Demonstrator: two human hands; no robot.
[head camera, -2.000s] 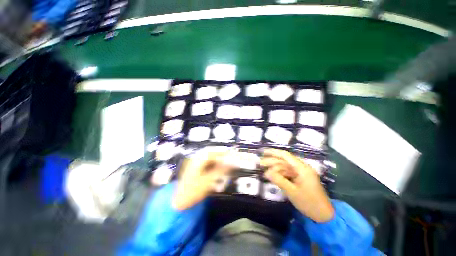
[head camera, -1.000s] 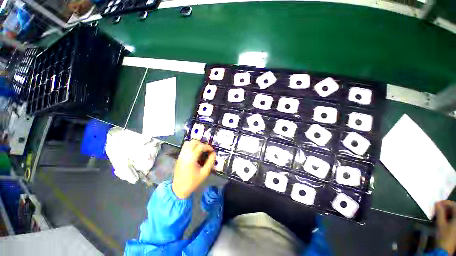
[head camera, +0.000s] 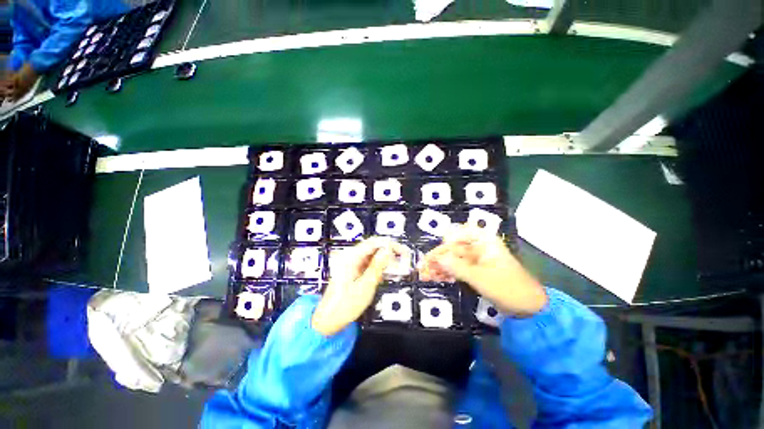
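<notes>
The black blister tray (head camera: 286, 209) lies in front of me with white square parts (head camera: 436, 194) in its pockets, each with a dark round centre. My left hand (head camera: 356, 283) is over the lower middle of the tray, its thumb and fingers close together. A white part (head camera: 398, 263) shows at its fingertips; I cannot tell if it is held or lies in a pocket. My right hand (head camera: 486, 270) is just to the right, fingers curled, a small gap from the left. Anything between its fingertips is too small to tell. The hands hide some lower pockets.
White sheets lie left (head camera: 178, 236) and right (head camera: 586, 233) of the tray on the green bench. Beyond is the green belt (head camera: 419, 88) with pale rails. Dark units and a coworker's blue sleeves are at upper left. A grey post slants at upper right. Crumpled cloth (head camera: 138, 335) is lower left.
My right hand has left the right sheet and come over the tray beside my left hand. My left hand has moved right from the tray's left edge. The view has shifted.
</notes>
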